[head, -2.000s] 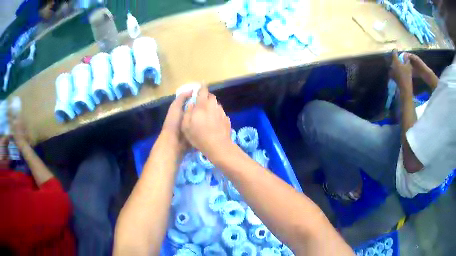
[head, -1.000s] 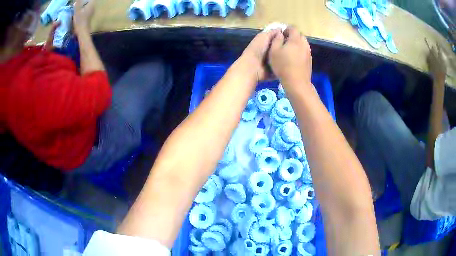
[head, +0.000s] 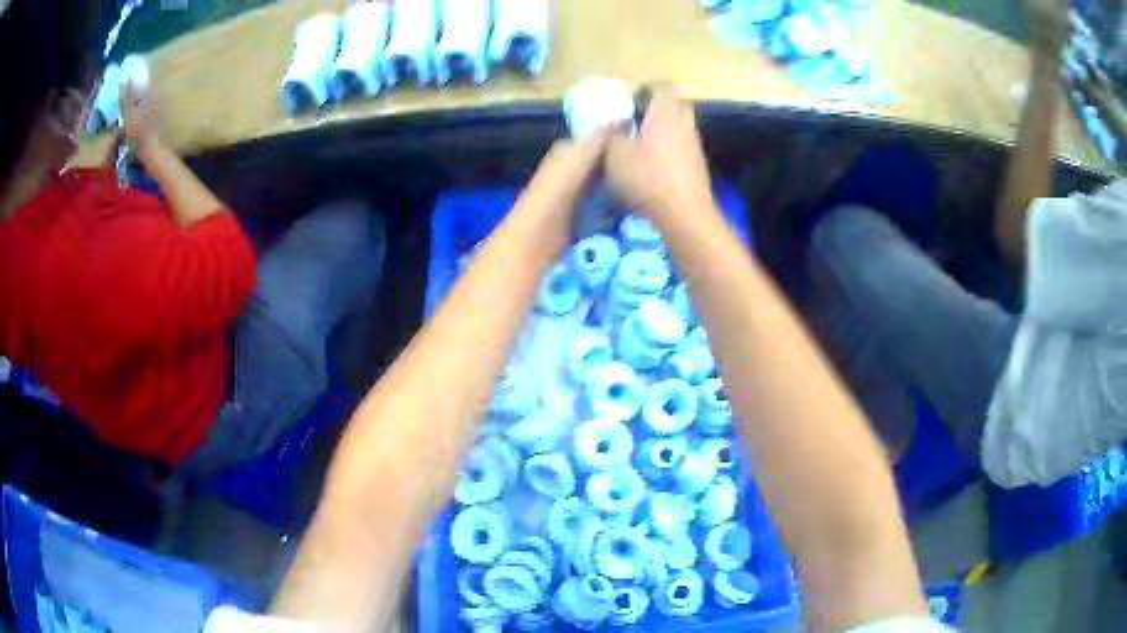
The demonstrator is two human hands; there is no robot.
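My left hand (head: 588,151) and my right hand (head: 655,146) are together at the bench's front edge, both on a pale blue-white piece (head: 599,109). Its rounded whitish end shows above my fingers; the rest is hidden by my hands, so I cannot tell whether it is one part or a joined assembly. Below my forearms, a deep blue tote (head: 439,266) holds many ridged round parts (head: 614,387) with dark centre holes, lying on a whitish liner sheet (head: 531,359).
Several upright housings (head: 412,43) stand in a row on the tan bench (head: 235,93). Loose pale-blue parts (head: 797,37) lie right of them. A person in red (head: 124,309) sits at left, one in white (head: 1069,322) at right. Another blue tote (head: 111,569) is at lower left.
The view has shifted, so the bench row is seen further left than one second ago. More of the held piece's rounded end now shows above my hands, which stay together.
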